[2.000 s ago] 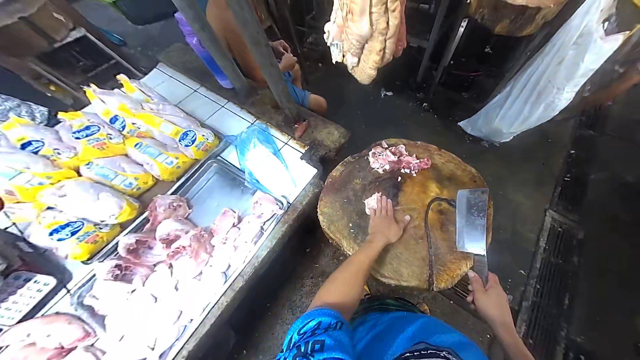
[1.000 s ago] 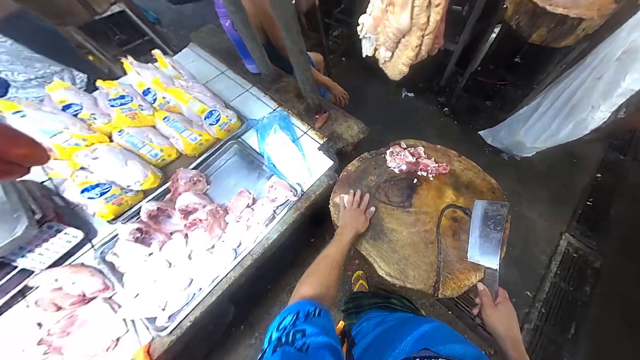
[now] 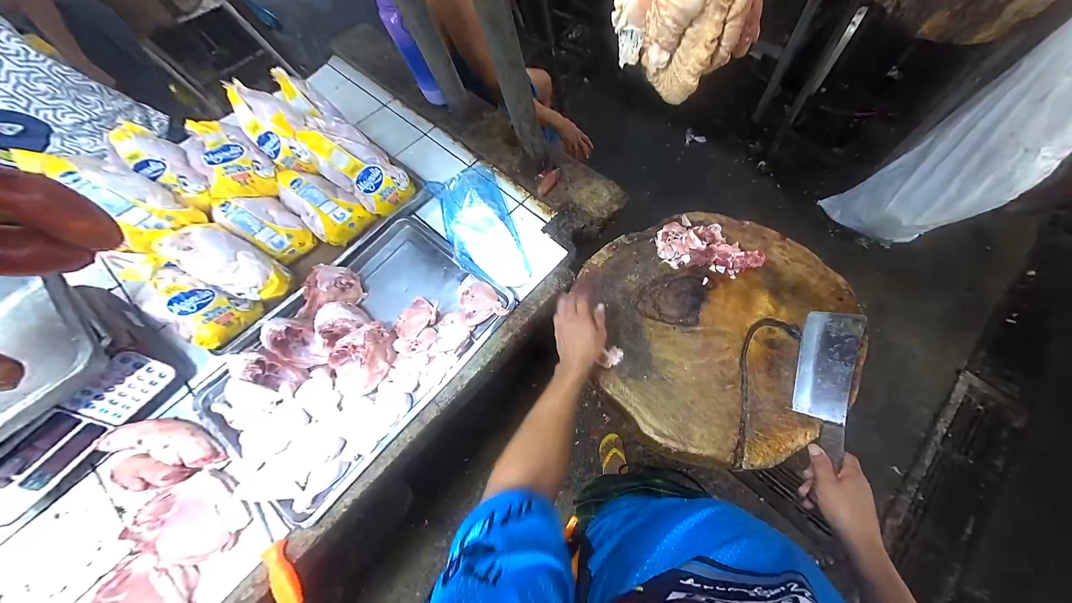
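Note:
My right hand (image 3: 836,488) grips the handle of a cleaver (image 3: 829,367), whose broad blade lies over the right side of a round wooden chopping block (image 3: 720,360). At the block's left edge is my left hand (image 3: 579,328), fingers spread and slightly blurred, with a small scrap of meat (image 3: 610,357) beside its wrist. Chopped raw meat (image 3: 708,247) sits in a small heap near the far edge of the block. A dark curved crack or cord, I cannot tell which, runs over the wood left of the blade.
Left is a tiled counter with a metal tray (image 3: 410,243) of chicken pieces, bagged whole chickens (image 3: 251,226), a blue plastic bag (image 3: 481,226) and a weighing scale (image 3: 121,387). Meat (image 3: 687,42) hangs beyond the block. A white plastic sheet (image 3: 963,134) hangs right. Another person's hand (image 3: 574,138) shows behind the counter.
My left hand has moved left across the block to its edge; two seconds ago it lay flat farther in, by a small scrap. The cleaver has stayed in my right hand.

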